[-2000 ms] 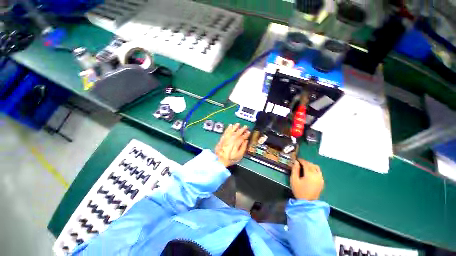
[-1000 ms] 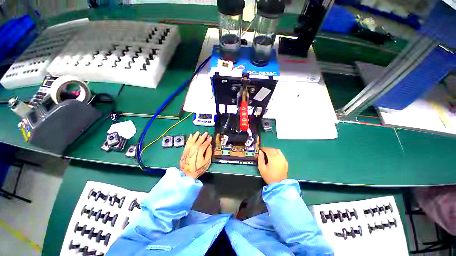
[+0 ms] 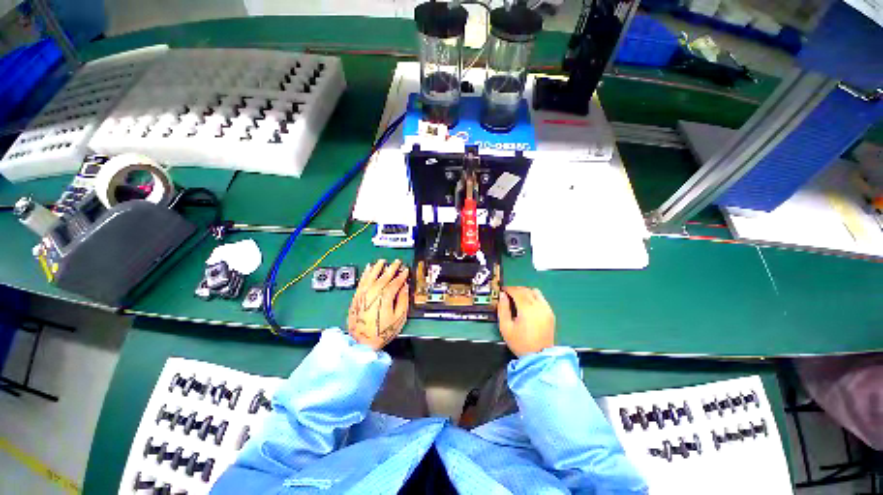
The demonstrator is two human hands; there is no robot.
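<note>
The black clamp fixture (image 3: 468,193) stands upright near the bench's front edge. Its red toggle handle (image 3: 470,227) points down at the front. The brown-gold nest plate (image 3: 457,293) lies low between my hands, with small metal details on it. My left hand (image 3: 379,305) lies flat on the bench against the fixture's left side, fingers slightly apart, holding nothing. My right hand (image 3: 527,321) rests at the right front corner of the base with its fingers curled; whether it grips the base is hidden.
Square parts (image 3: 334,278) lie left of my left hand, near a blue hose (image 3: 290,242) and a grey tape dispenser (image 3: 126,247). White trays of dark modules lie low left (image 3: 160,406) and right (image 3: 697,435). A thick foam tray (image 3: 218,106) is back left. Canisters (image 3: 502,77) stand behind.
The view has swung from a tilted angle to face the fixture straight on. Both hands stay at the fixture's sides, and the red handle remains down.
</note>
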